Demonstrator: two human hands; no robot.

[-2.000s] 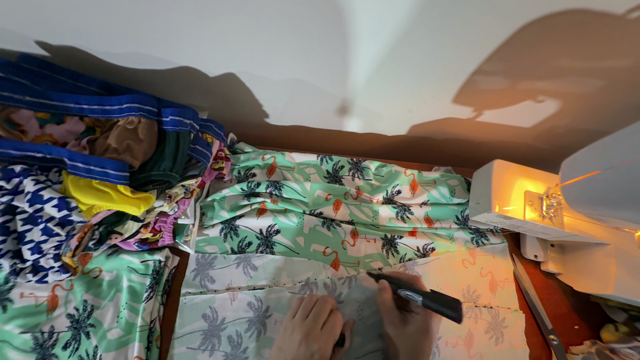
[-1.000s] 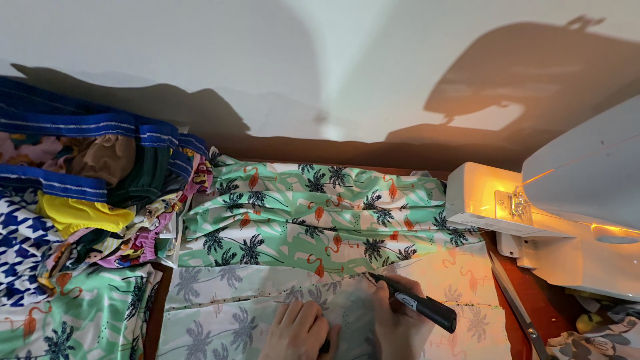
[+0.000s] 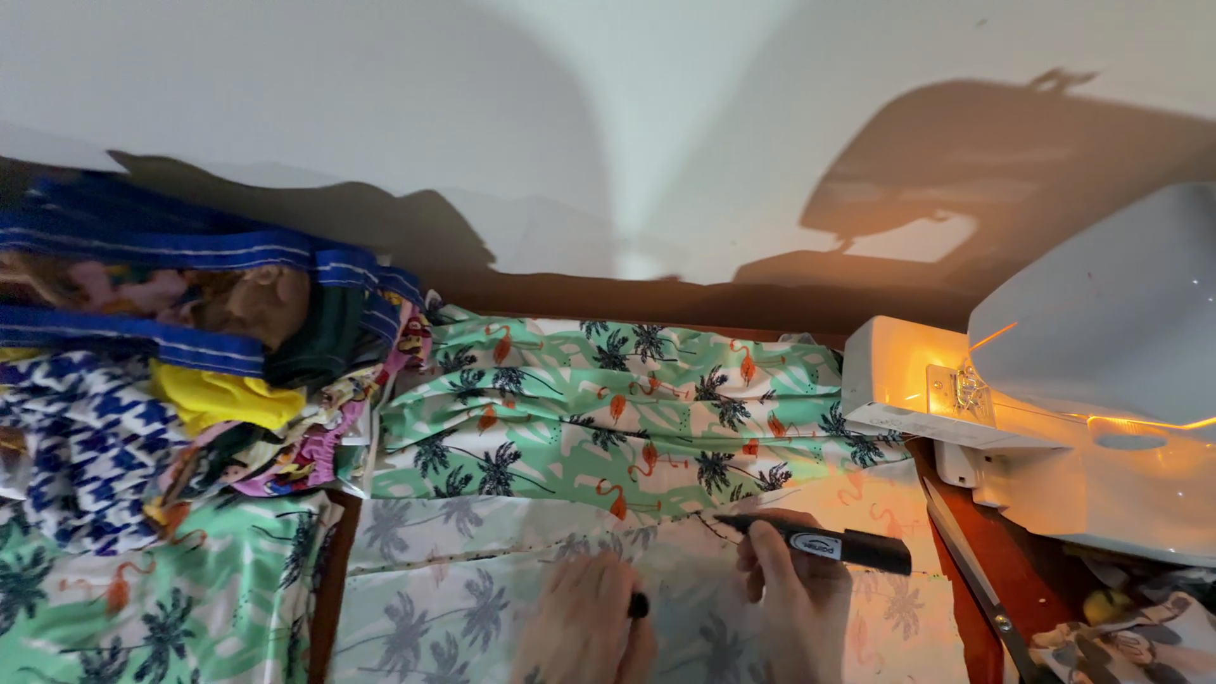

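My right hand (image 3: 793,594) grips a black marker pen (image 3: 845,548), its tip touching the pale reverse side of a palm-and-flamingo fabric (image 3: 408,608). A curved dark line shows by the tip. My left hand (image 3: 589,617) rests on the same fabric to the left, its fingers curled around a small black piece (image 3: 638,604) that looks like the marker's cap. Behind both hands lies the fabric's green printed side (image 3: 570,418), in loose folds. A dotted dark line crosses the pale side.
A lit white sewing machine (image 3: 1092,475) stands at the right, with scissors (image 3: 997,617) in front of it. Blue waistbands (image 3: 218,252) and colourful garments (image 3: 95,446) are heaped at the left, above more green printed fabric (image 3: 190,608). A wall (image 3: 380,95) rises behind.
A short curved dark line now shows beside the marker tip on the pale fabric. My left hand stays on the cloth. The view has shifted slightly.
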